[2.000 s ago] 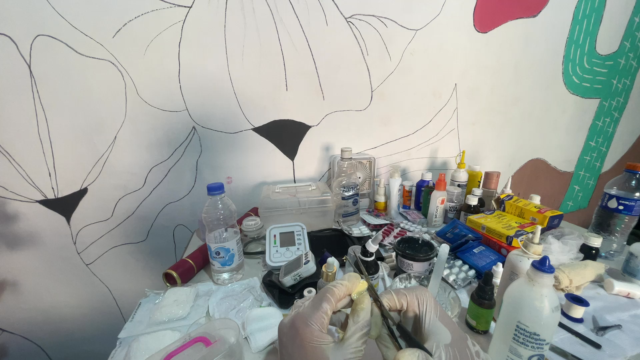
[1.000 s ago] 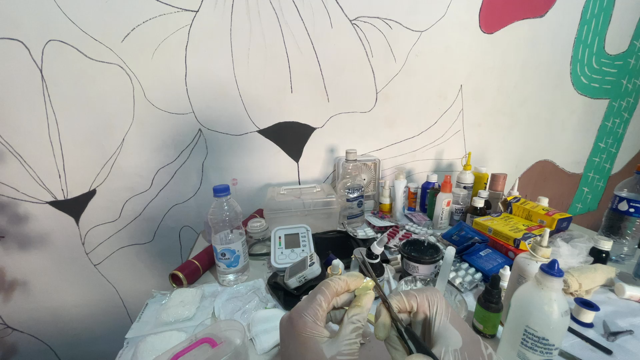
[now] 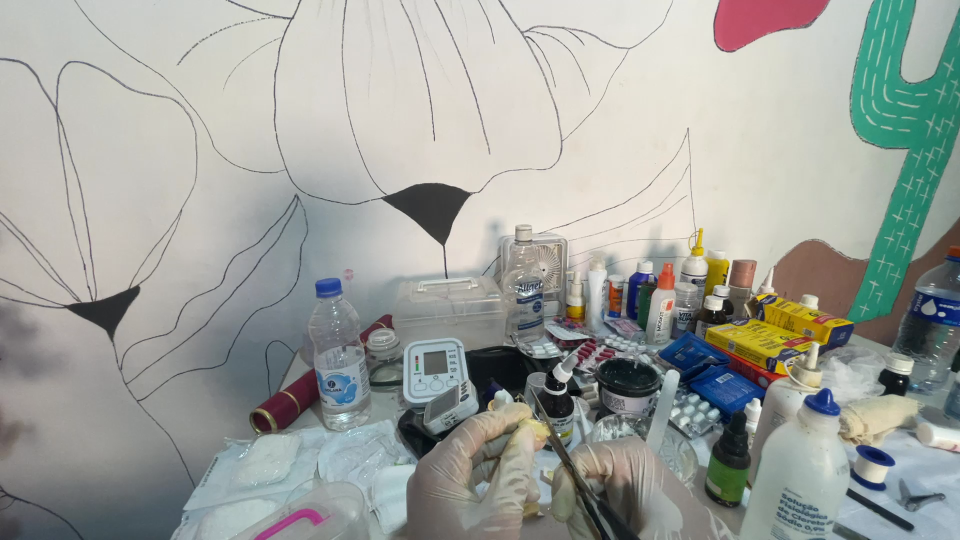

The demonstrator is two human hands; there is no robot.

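Observation:
At the bottom centre both hands wear pale latex gloves. My left hand [image 3: 476,476] pinches a small yellowish piece [image 3: 534,432] between thumb and fingertips. My right hand [image 3: 626,484] is closed around a slim dark metal tool, apparently scissors [image 3: 576,476], whose pointed end rises to the upper left, close beside the yellowish piece. Whether its blades are apart cannot be told. Just behind the hands stand a dark dropper bottle [image 3: 556,401] and a black-lidded tub [image 3: 627,382]. A clear glass dish [image 3: 679,457] lies partly hidden behind my right hand.
At left are a water bottle [image 3: 337,360], a blood pressure monitor [image 3: 435,367] and gauze packets [image 3: 268,459]. A plastic box [image 3: 450,311] stands by the wall. On the right are a saline bottle [image 3: 795,480], yellow boxes [image 3: 757,345], blister packs [image 3: 694,412] and a thread spool [image 3: 872,466].
The hands stay together with the yellowish piece and the metal tool. The tool's tip has shifted slightly against the piece. The view has moved a little.

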